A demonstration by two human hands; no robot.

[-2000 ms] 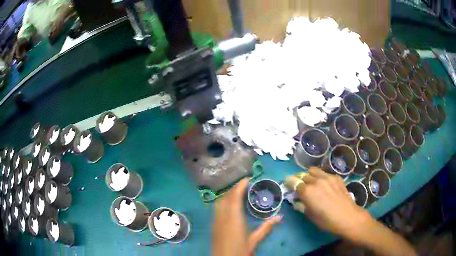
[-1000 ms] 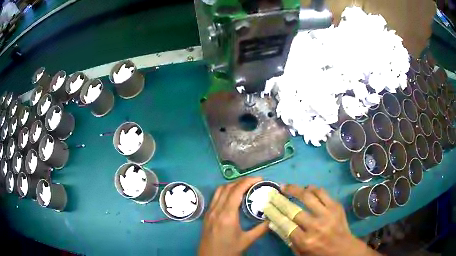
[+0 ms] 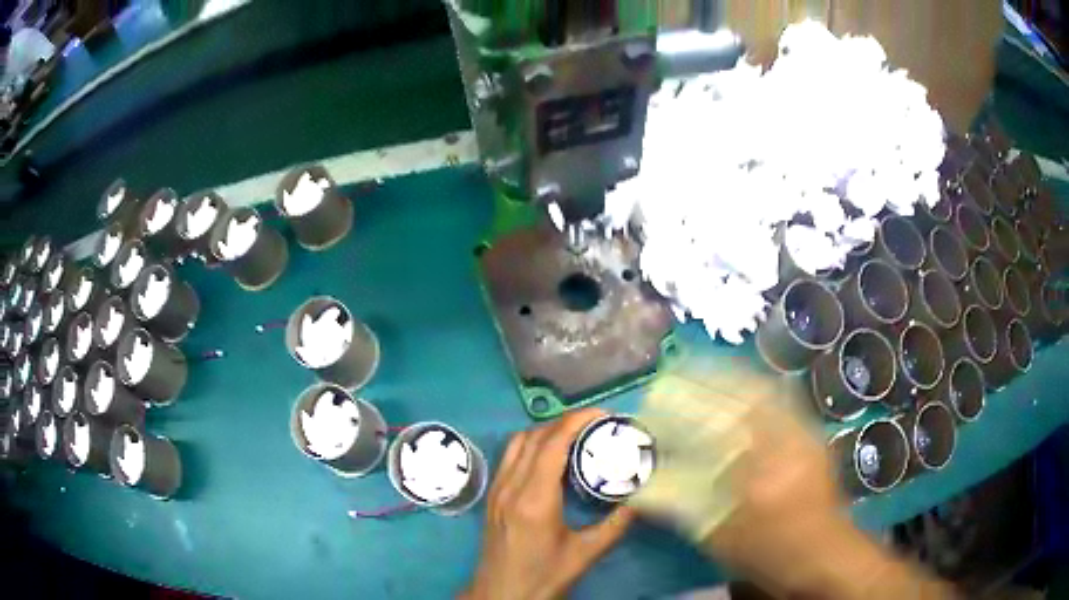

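Observation:
A metal cup (image 3: 613, 458) with a white notched insert inside stands on the bench just in front of the press base plate (image 3: 574, 299). My left hand (image 3: 542, 506) is curled around the cup's left side, thumb below it. My right hand (image 3: 762, 469), with pale yellow finger cots, is at the cup's right side and blurred; whether it touches the cup or holds anything cannot be told. The press head (image 3: 586, 117) is above the base plate, which bears no cup.
A heap of white inserts (image 3: 785, 164) lies right of the press. Unfilled cups (image 3: 867, 366) crowd the right side. Filled cups (image 3: 150, 366) stand at the far left, and three more (image 3: 334, 424) stand nearer my left hand. A green channel with a pale edge strip (image 3: 387, 156) runs behind.
The cup was dark inside two seconds ago and now holds a white insert. My right hand's covered fingers have lifted off the insert and moved right. My left hand stays around the cup.

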